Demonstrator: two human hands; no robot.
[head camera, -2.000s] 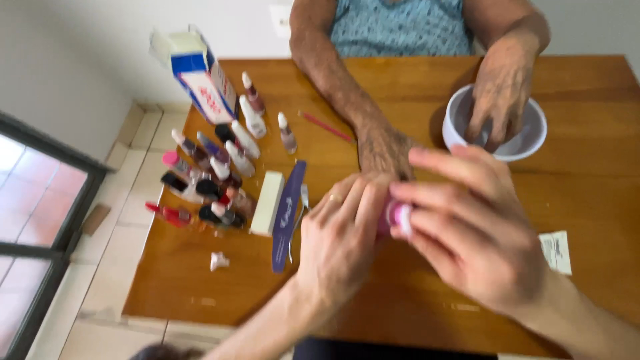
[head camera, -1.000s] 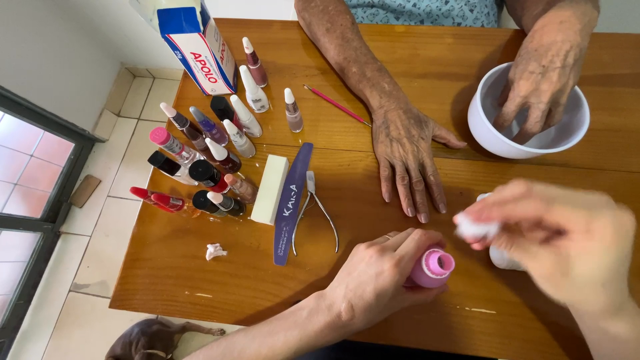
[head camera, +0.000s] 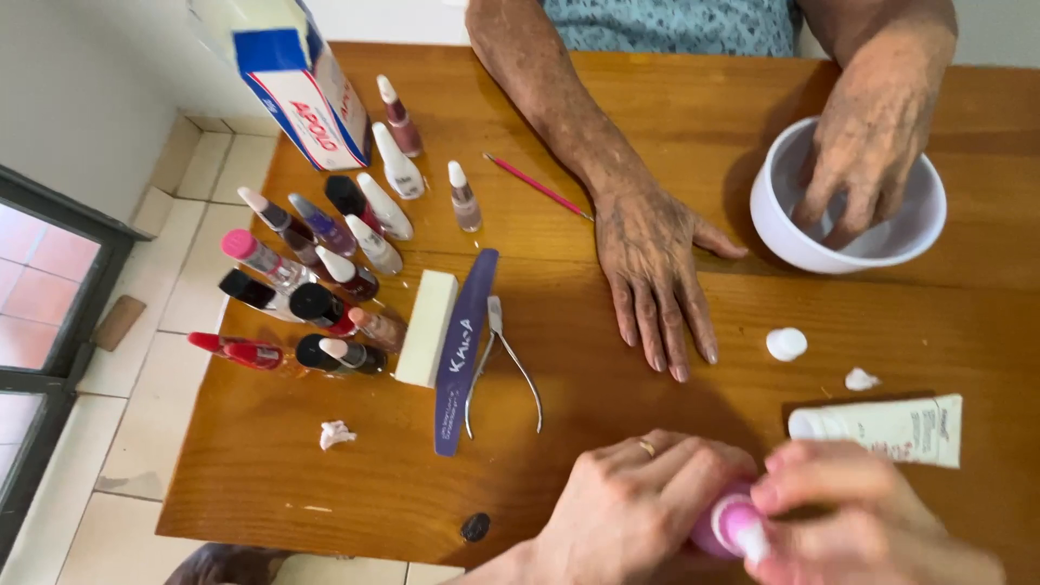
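My left hand is closed around a pink bottle near the front edge of the wooden table. At the bottle's mouth, my right hand pinches a piece of white cotton. Just beyond my right hand lies a white cream tube, with a white cap and a small cotton wad behind it. Another person's hand rests palm down on the table, and that person's other hand dips its fingers into a white bowl.
Several nail polish bottles stand at the left beside a cotton box. A white buffer block, a purple nail file, cuticle nippers and a pink stick lie mid-table. A black disc lies near the front edge.
A second ago the pink bottle's mouth was uncovered and my right hand was above it to the right; now the cotton is at the mouth. The view has shifted.
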